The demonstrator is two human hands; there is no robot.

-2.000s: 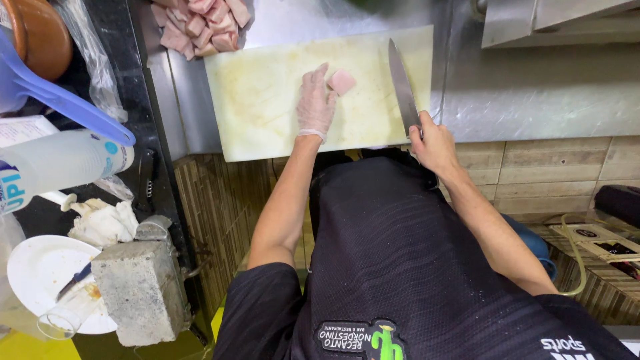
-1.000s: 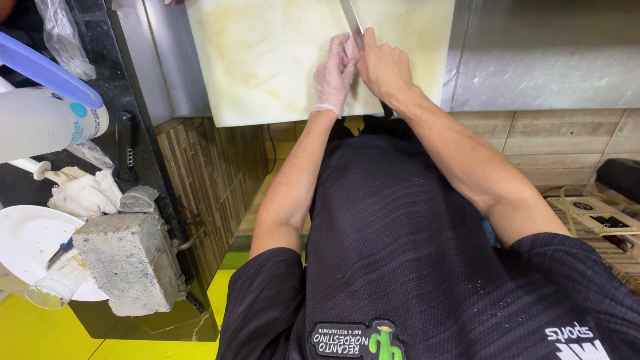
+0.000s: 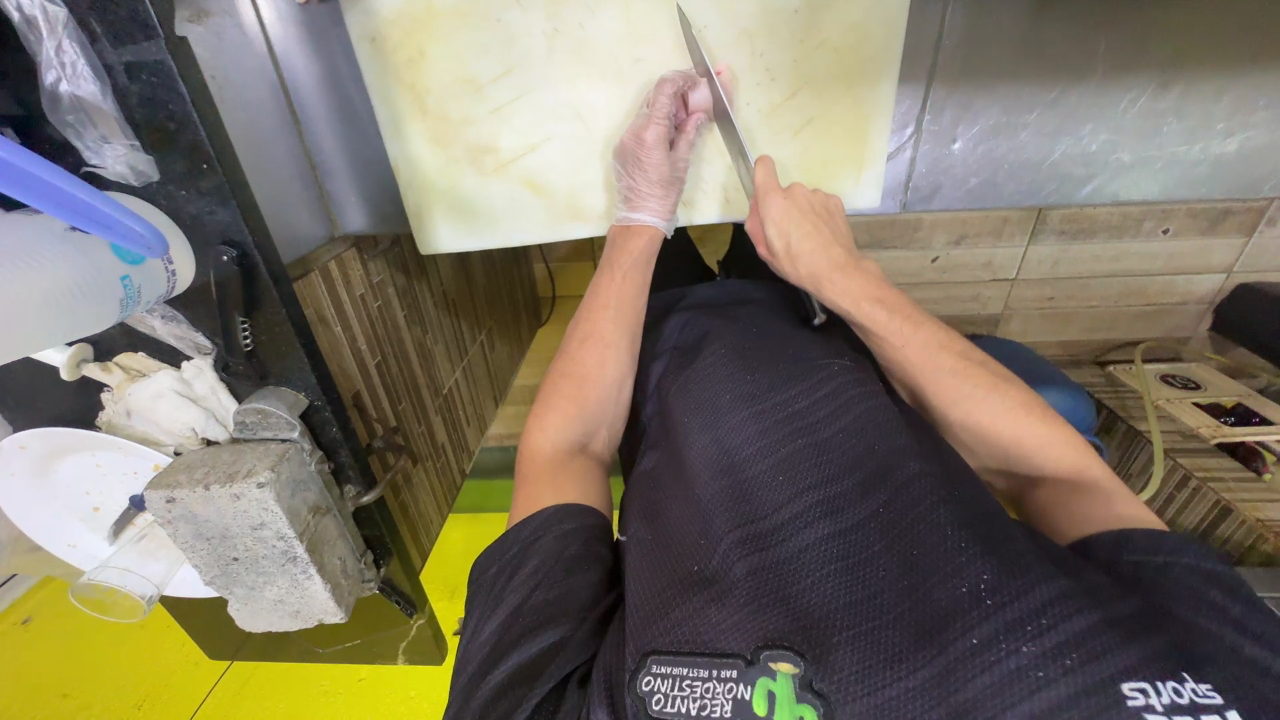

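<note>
On the white cutting board (image 3: pixel 520 130), my left hand (image 3: pixel 656 150), in a clear plastic glove, holds a small piece of pale pink meat (image 3: pixel 699 97) at its fingertips. My right hand (image 3: pixel 803 228) is bare and closed around the handle of a long kitchen knife (image 3: pixel 728 122). The blade lies against the right side of the meat and points to the top of the view. Whether the edge has passed into the meat cannot be told. The end of the knife handle shows below my right wrist.
A steel counter (image 3: pixel 1080 110) lies right of the board. On the dark counter at left are a concrete block (image 3: pixel 250 530), a white plate (image 3: pixel 60 490), a clear glass (image 3: pixel 125 578), a crumpled cloth (image 3: pixel 175 400), a black corkscrew (image 3: pixel 235 310) and a large plastic jug (image 3: pixel 90 270).
Two seconds ago the knife lay apart from the meat at the board's right; now its blade is against the meat in my left hand. The view has shifted, and the meat pile is out of it.
</note>
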